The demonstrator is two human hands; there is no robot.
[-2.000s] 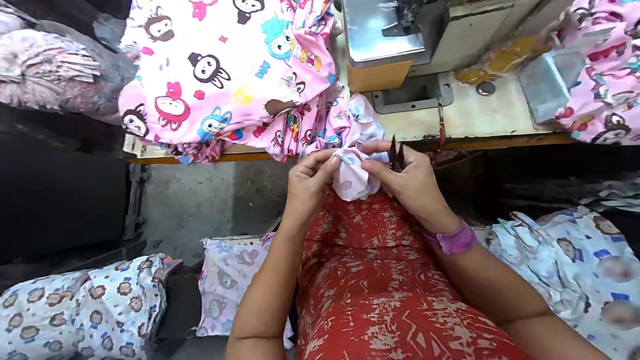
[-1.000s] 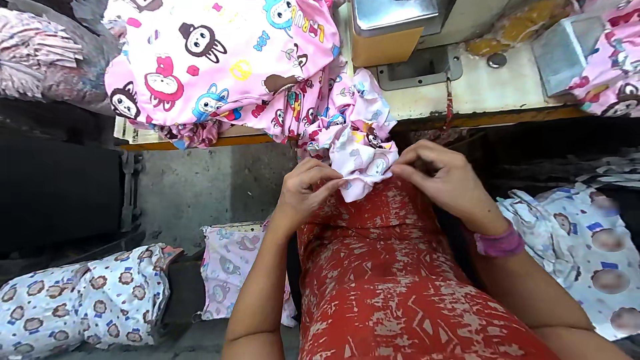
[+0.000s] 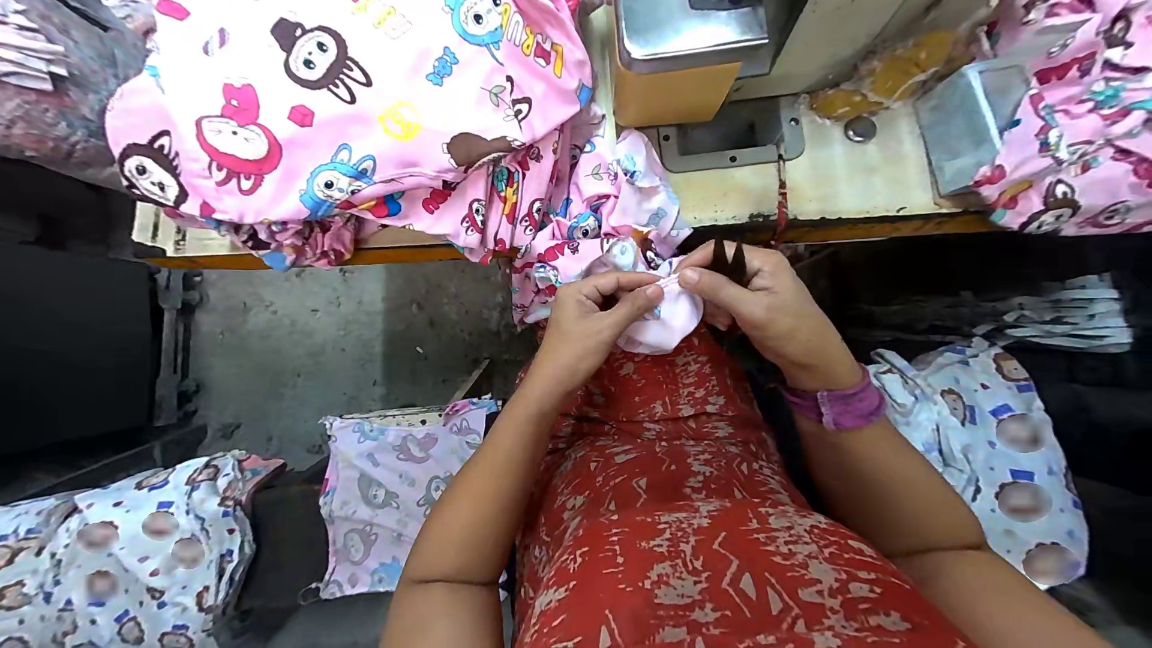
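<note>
Both hands pinch a small gathered piece of pale pink printed fabric (image 3: pixel 668 322) above my red patterned garment. My left hand (image 3: pixel 598 319) grips its left side between thumb and index finger. My right hand (image 3: pixel 760 297) pinches the edge on the other side, and a dark pointed tool, probably thread snips (image 3: pixel 729 263), pokes up from among its fingers. The fabric adjoins a crumpled pink printed cloth (image 3: pixel 598 193) that hangs over the table edge. Higher up on the left lies a large pink cartoon-print piece (image 3: pixel 360 117).
A sewing machine (image 3: pixel 688 45) stands on the pale worktable (image 3: pixel 855 184), beside a metal box (image 3: pixel 967 126) and more pink fabric (image 3: pixel 1071 117). Printed cloth bundles lie low at left (image 3: pixel 126 549), centre-left (image 3: pixel 387 504) and right (image 3: pixel 1008 459).
My right hand was apart from the fabric one second ago and now pinches it. The dark pointed tool, not visible then, shows again between its fingers.
</note>
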